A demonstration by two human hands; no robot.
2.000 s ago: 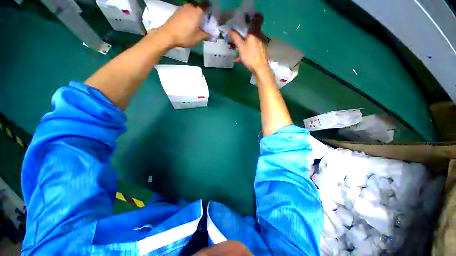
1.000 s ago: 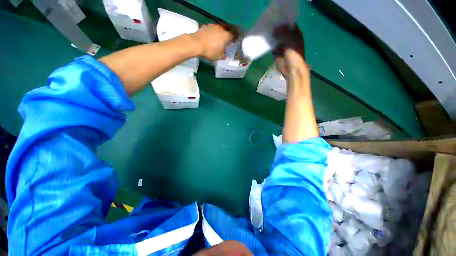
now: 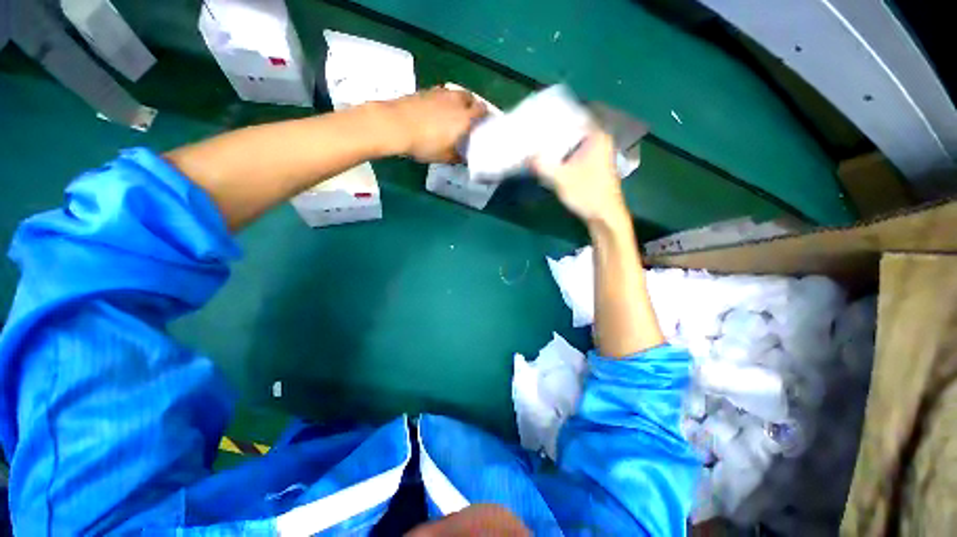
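A white wrapped item or carton part (image 3: 528, 134), blurred, is between my two hands above the belt. My right hand (image 3: 588, 173) grips its right end. My left hand (image 3: 439, 124) is at its left side, over a white carton (image 3: 462, 187); its fingers are partly hidden, and I cannot tell what they grip. An open white carton with its flap up (image 3: 369, 71) stands left of my left hand. Another white carton (image 3: 341, 199) sits below my left forearm.
A white carton (image 3: 255, 52) stands at the upper left, with flat grey-white pieces (image 3: 84, 63) beyond it. A large brown box (image 3: 798, 246) at the right holds a heap of white wrapped items (image 3: 735, 367). Loose white pouches (image 3: 546, 393) lie beside my right arm.
The white item between my hands now lies more level and shows larger. My right hand has come lower and slightly left. The cartons have shifted in view, and more loose pouches show beside my right arm.
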